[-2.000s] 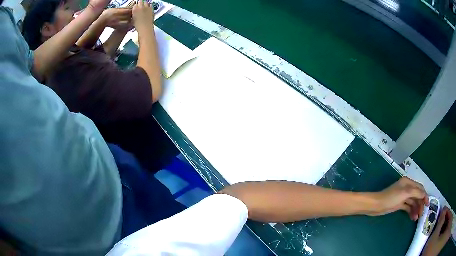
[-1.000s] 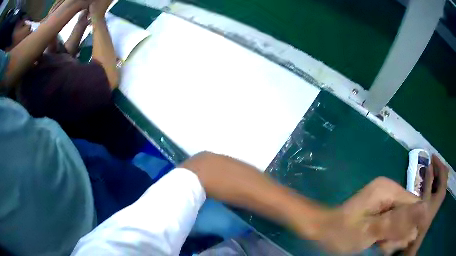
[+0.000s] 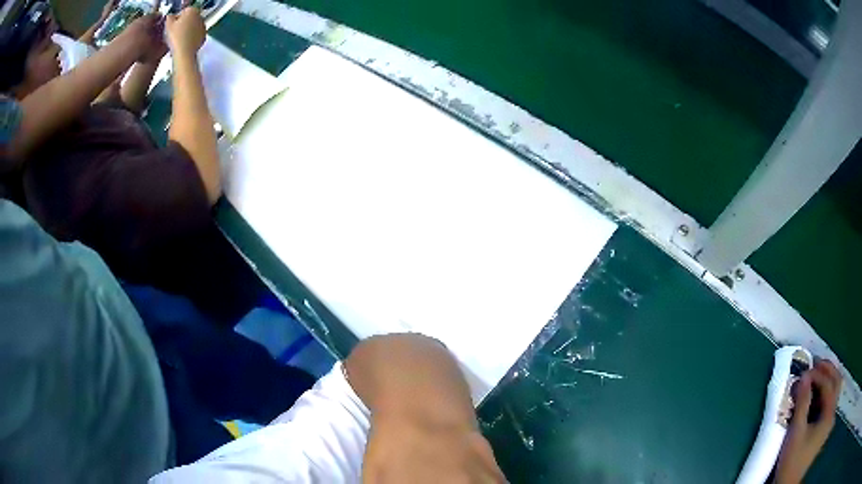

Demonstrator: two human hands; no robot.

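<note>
A white elongated handheld device [image 3: 767, 435] is at the bottom right, by the bench's far rail. Its wide end points up the frame and shows a dark window area and small openings; its narrow end is cut off by the bottom edge. My right hand [image 3: 811, 412] is on its right side, fingers curled over the window area, holding it. Whether it rests on the green bench [image 3: 662, 364] I cannot tell. My left forearm, in a white sleeve, runs out of the bottom edge; my left hand is out of the picture.
A large white sheet [image 3: 406, 198] is taped to the bench, with a second sheet [image 3: 232, 90] beyond it. A white metal rail [image 3: 558, 156] and a post [image 3: 789, 161] border the green belt [image 3: 586, 71]. Coworkers sit at left, one person's hands [image 3: 184, 30] raised over the bench.
My left hand was at the device, then blurred beside it, and has now left the picture at the bottom. My right hand stays at the device. The view has shifted.
</note>
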